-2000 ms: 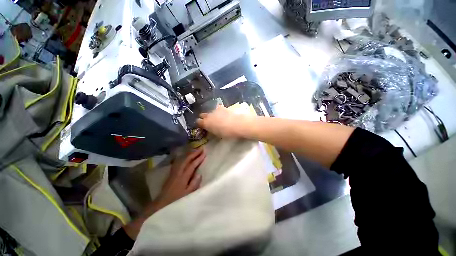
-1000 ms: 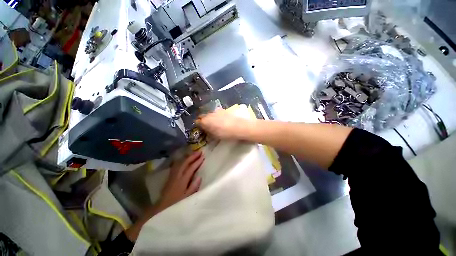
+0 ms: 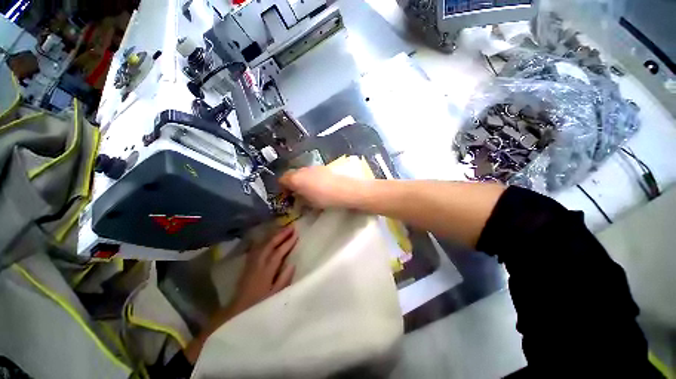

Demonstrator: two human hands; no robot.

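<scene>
A beige-grey fabric cover [image 3: 319,296] lies over the machine bed and hangs toward me. My left hand [image 3: 265,265] rests flat on the fabric, fingers a little apart, just below the brass-yellow presser clamp [image 3: 285,213]. My right hand [image 3: 315,186] is at the needle area beside the clamp, with its fingers bent; its fingertips are small and blurred, and I cannot tell what they hold. The sewing machine head [image 3: 178,196], dark grey with a red triangular logo, stands left of my hands. A template with yellow edges [image 3: 400,248] lies partly under the fabric and my right forearm.
An open clear plastic bag [image 3: 585,118] with dark metal fittings [image 3: 508,141] lies at the right. A screen [image 3: 485,9] stands at the top. Fabric with yellow piping [image 3: 44,192] is heaped at the left. Cables [image 3: 643,172] lie at the right edge.
The whole view has shifted slightly, so the machine and bag sit a little further left. Both hands keep nearly the same places at the clamp and on the fabric.
</scene>
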